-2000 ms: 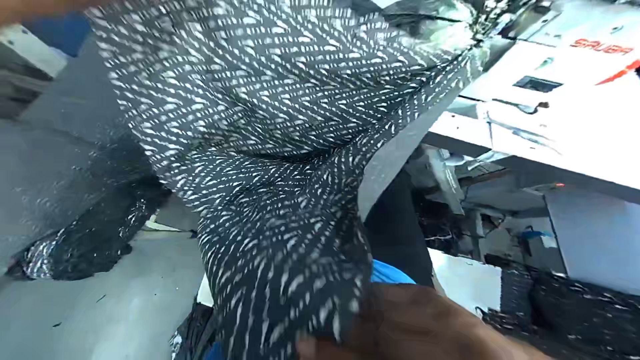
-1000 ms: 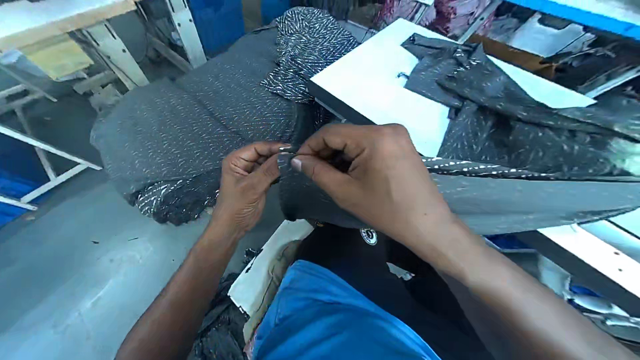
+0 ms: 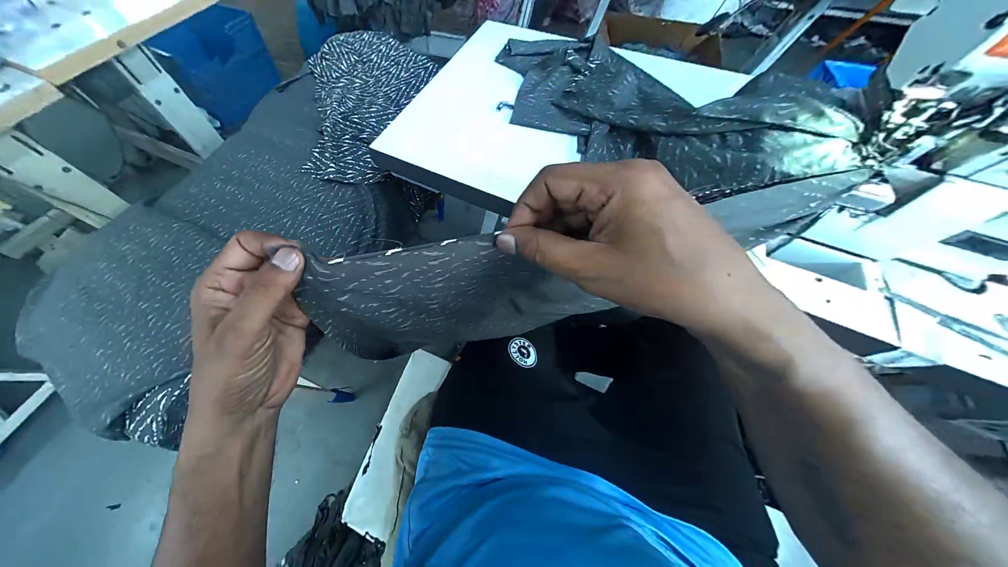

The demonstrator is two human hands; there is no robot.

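A strip of dark grey fabric with white flecks (image 3: 425, 291) is stretched between my two hands, over my lap. My left hand (image 3: 252, 323) pinches its left end between thumb and fingers. Farther right, my right hand (image 3: 622, 236) pinches the upper edge with thumb and forefinger. Beyond my right hand the cloth runs on to the sewing machine (image 3: 929, 118) at the right, where it bunches up near the needle area. More of the dark fabric (image 3: 630, 94) lies in folds on a white board. Motion blur and glare hide detail at the machine.
The white-topped table (image 3: 465, 118) stands ahead. Left of it, a large heap of grey fabric (image 3: 142, 268) and a black-and-white patterned cloth (image 3: 366, 94) hang over a support. A blue bin (image 3: 213, 63) and metal table legs (image 3: 169, 102) are at the upper left. A cardboard box (image 3: 661, 35) stands behind.
Two seconds ago patterned cloth filled much of the view. One second ago my hands were close together on the fabric; now they are apart with its edge stretched between them. The view has shifted greatly.
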